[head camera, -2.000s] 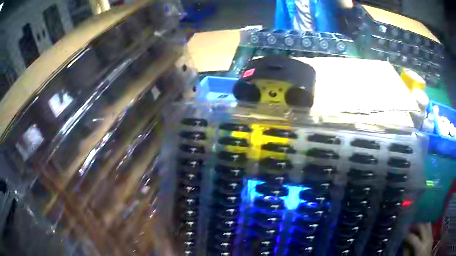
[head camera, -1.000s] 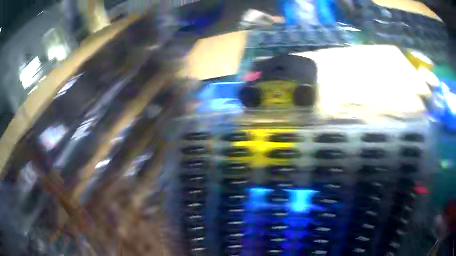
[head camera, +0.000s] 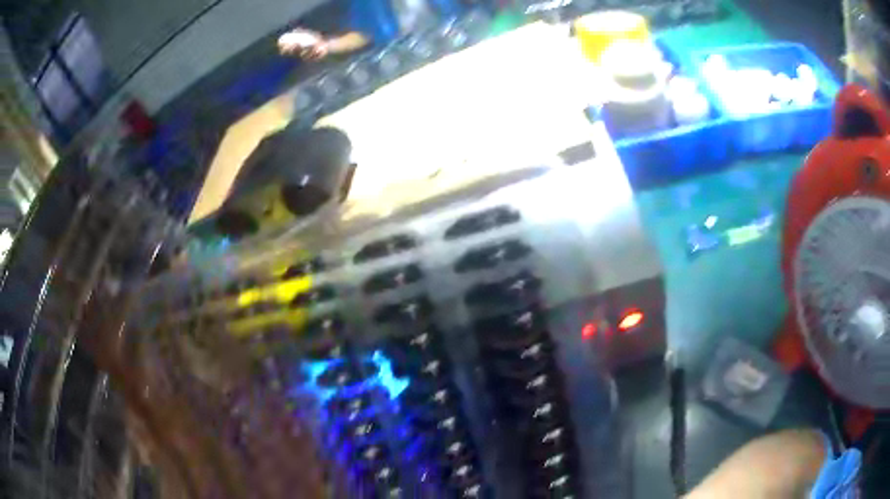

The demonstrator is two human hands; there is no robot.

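A clear component tray (head camera: 429,341) leans in front of the metal box, with columns of black components (head camera: 493,255), each with a small shiny tab. Yellow and glowing blue areas show through it. My right hand (head camera: 761,473) is at the bottom right edge, right of the tray; only bare skin near a blue sleeve shows, and the fingers are cut off or hidden. My left hand is not in view. No probe can be made out.
Stacked trays (head camera: 88,322) stand blurred at left. A black-and-yellow device (head camera: 293,180) and white cloth (head camera: 459,107) lie on top behind. Blue bins (head camera: 722,141), an orange-red fan (head camera: 849,263) and a small clear case (head camera: 745,375) are at right. Another person's hand (head camera: 327,42) is at the back.
The view has swung to the right and tilted, so the tray and device sit further left. The fan, small case and my right wrist area have come into view.
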